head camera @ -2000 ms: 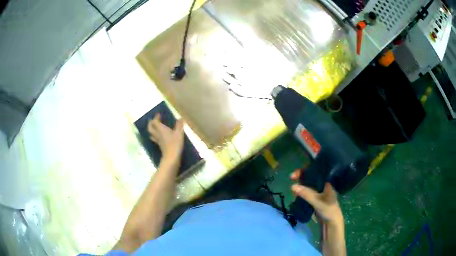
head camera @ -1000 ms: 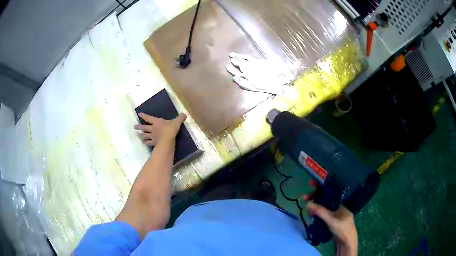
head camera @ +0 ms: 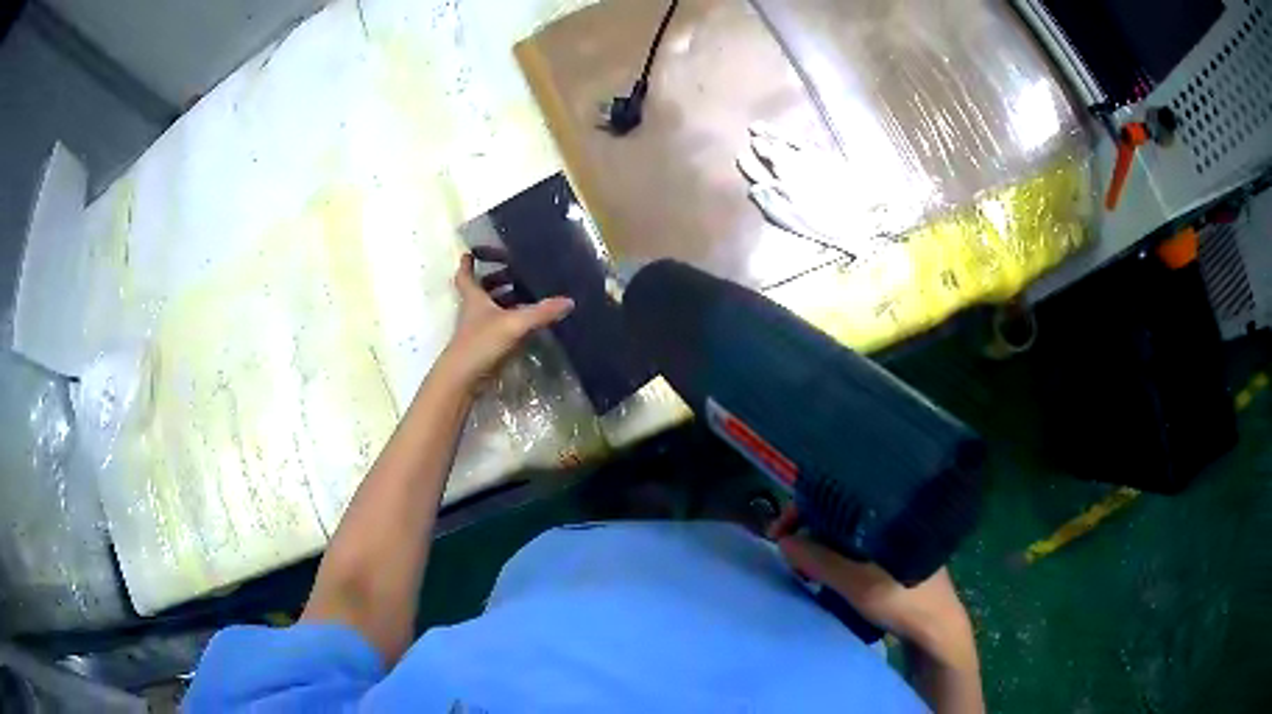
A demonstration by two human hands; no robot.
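Note:
A dark product box [head camera: 586, 328] lies on the pale table [head camera: 265, 265], with glare of clear film along its edges. My left hand [head camera: 500, 318] is at the box's left side, thumb on its top and fingers at its left edge. My right hand [head camera: 851, 575] holds the dark blue-green heat gun [head camera: 795, 412] by its handle, partly hidden under the gun's body. The gun's nozzle end is at the box's right edge; I cannot tell whether they touch.
A brown board [head camera: 670, 181] under clear film lies behind the box, with a black plug [head camera: 624, 109] and a white glove [head camera: 788, 188] on it. An orange clamp handle [head camera: 1123, 165] is at the right. A black bin [head camera: 1137, 384] stands on the green floor.
The heat gun has moved left, its nozzle now at the box. My left hand has shifted from flat on the box to its left edge. The view has shifted, moving the table contents right and up.

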